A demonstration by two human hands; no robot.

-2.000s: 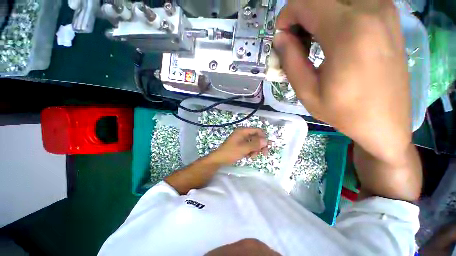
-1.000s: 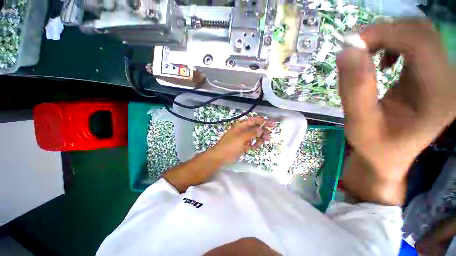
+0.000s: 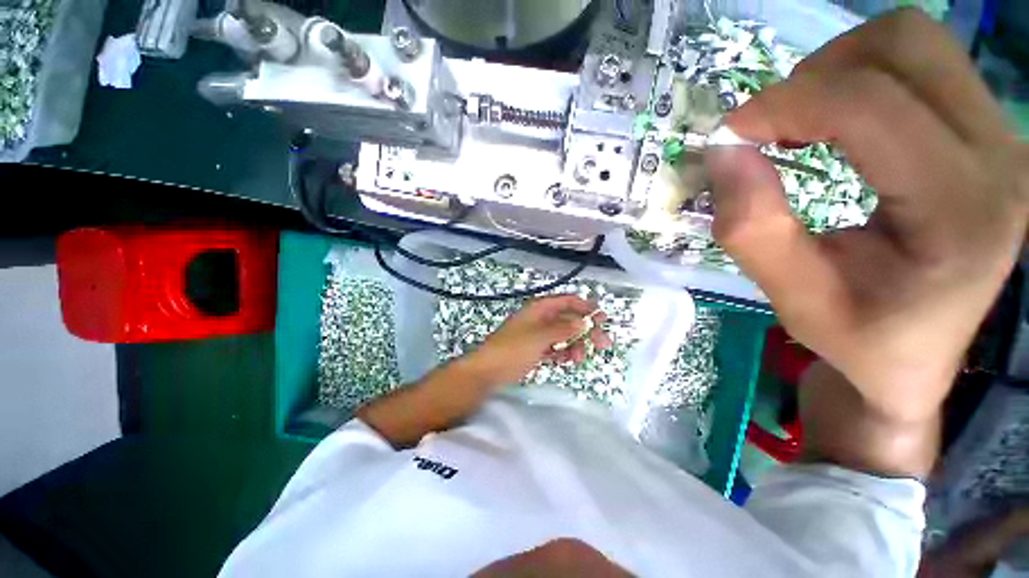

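Note:
My right hand (image 3: pixel 869 192) is large at the right and pinches a small white workpiece (image 3: pixel 719 137) between thumb and fingertip. The workpiece is at the right end of the silver assembly machine (image 3: pixel 513 136), beside the work nest (image 3: pixel 674 149), where a bit of green shows. My left hand (image 3: pixel 553 330) is over the translucent lap tub (image 3: pixel 675 327) of loose white and green parts, with small white pieces at its curled fingers. A translucent bench tub (image 3: pixel 660 271) with green-stemmed white pieces lies partly behind my right hand.
A teal crate (image 3: pixel 296 339) with small parts sits below the lap tub. A red stool (image 3: pixel 119 282) is at the left. Black cable (image 3: pixel 485 290) loops below the machine. Another parts tub (image 3: pixel 70 85) is at upper left. Part of a person's arm (image 3: pixel 987 540) shows at lower right.
My right hand has moved left from over the bench tub, bringing the white workpiece to the machine's right end. My left hand stays over the lap tub. The view has shifted slightly.

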